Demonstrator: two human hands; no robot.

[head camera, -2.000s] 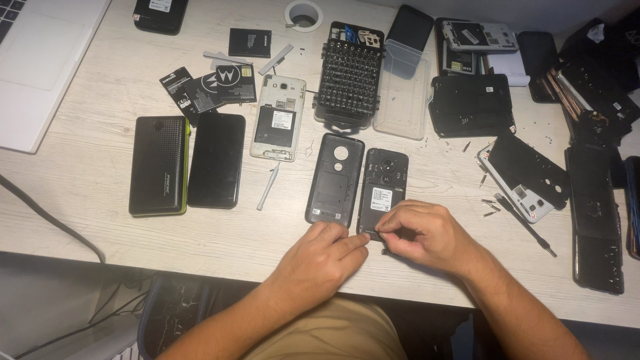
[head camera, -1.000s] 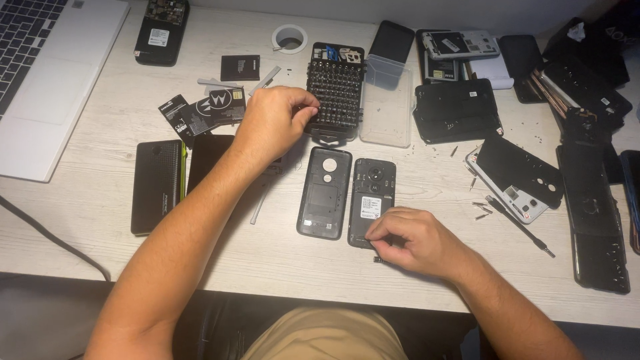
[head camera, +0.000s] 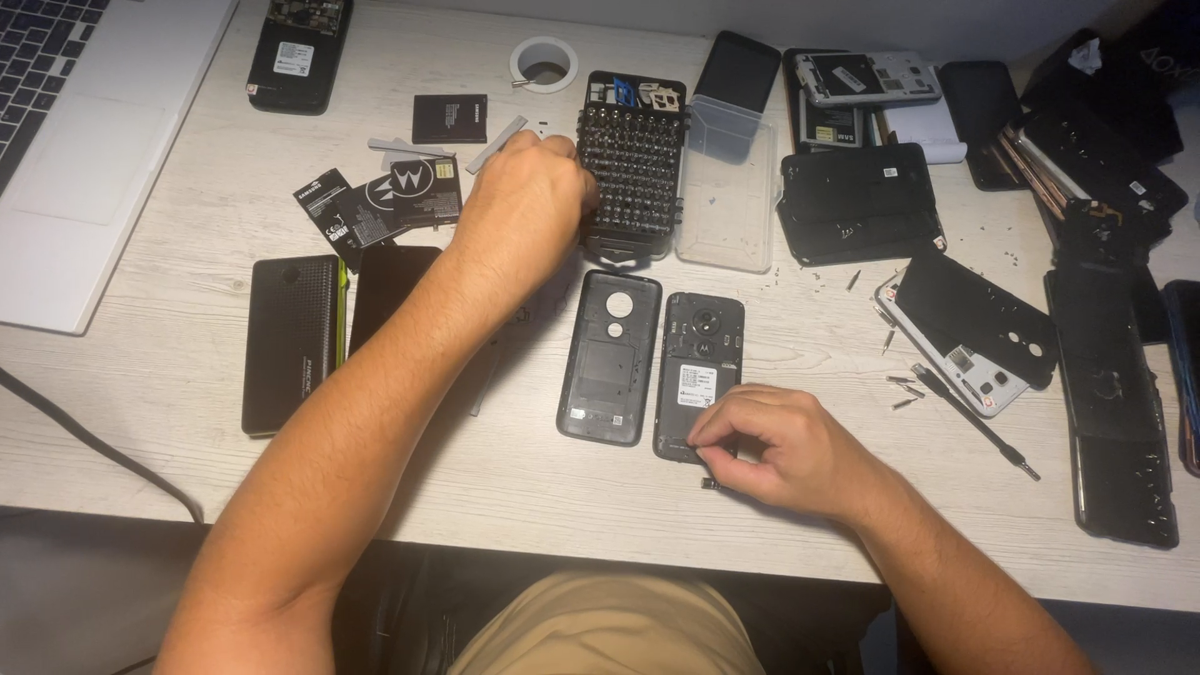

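My left hand point(head camera: 536, 199) is at the left edge of a black screwdriver bit case point(head camera: 630, 169) full of metal bits; its fingertips are partly hidden, so whether it holds a bit cannot be told. My right hand point(head camera: 773, 448) rests at the lower end of an opened smartphone point(head camera: 698, 342), thumb and forefinger pinched together over its bottom edge. Anything between those fingertips is too small to make out. A small dark cylindrical piece point(head camera: 710, 484) lies just below the phone. Left of the phone is a detached black back cover point(head camera: 607, 361), its inner side up.
A clear plastic lid point(head camera: 727, 202) lies right of the case. A screwdriver shaft point(head camera: 975, 422), loose bits and disassembled phones point(head camera: 858, 204) cover the right side. Phone batteries point(head camera: 450, 119), a tape roll point(head camera: 544, 66), a black power bank point(head camera: 292, 345) and a laptop point(head camera: 103, 159) are at the left.
My left hand has moved from the phone's lower end up to the bit case, where it stays near the left edge. My right hand remains at the phone's lower end.
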